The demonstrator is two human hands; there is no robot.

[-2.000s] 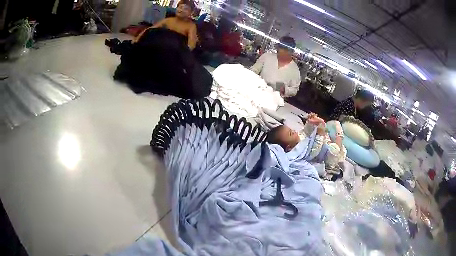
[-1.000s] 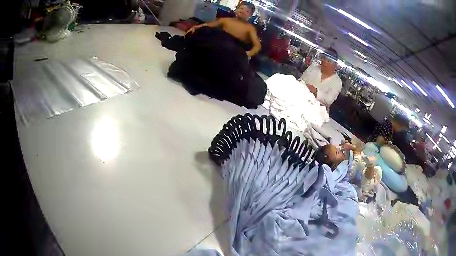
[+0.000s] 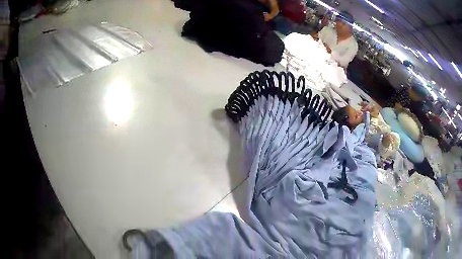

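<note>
A pile of light blue shirts [image 3: 304, 202] lies on the pale worktable [image 3: 167, 146], with a curved row of black hanger hooks [image 3: 273, 86] along its far end. A loose black hanger [image 3: 344, 184] lies on top of the pile. Another light blue shirt [image 3: 202, 235] lies at the bottom edge, left of the pile and touching it, with a dark hanger hook [image 3: 132, 238] at its left end. Neither of my hands is in view.
Flat clear plastic bags [image 3: 83, 53] lie far left. Black garments [image 3: 233, 30] and white garments [image 3: 311, 58] lie beyond the pile. A baby [image 3: 372, 124] lies close beyond the shirts, by a light blue cushion [image 3: 405, 136]. Glaring plastic [image 3: 405, 212] lies right. A person [image 3: 339, 43] is behind.
The view has swung left and down, so things sit further right and higher. More of the shirt at the bottom edge now shows, with its hanger hook.
</note>
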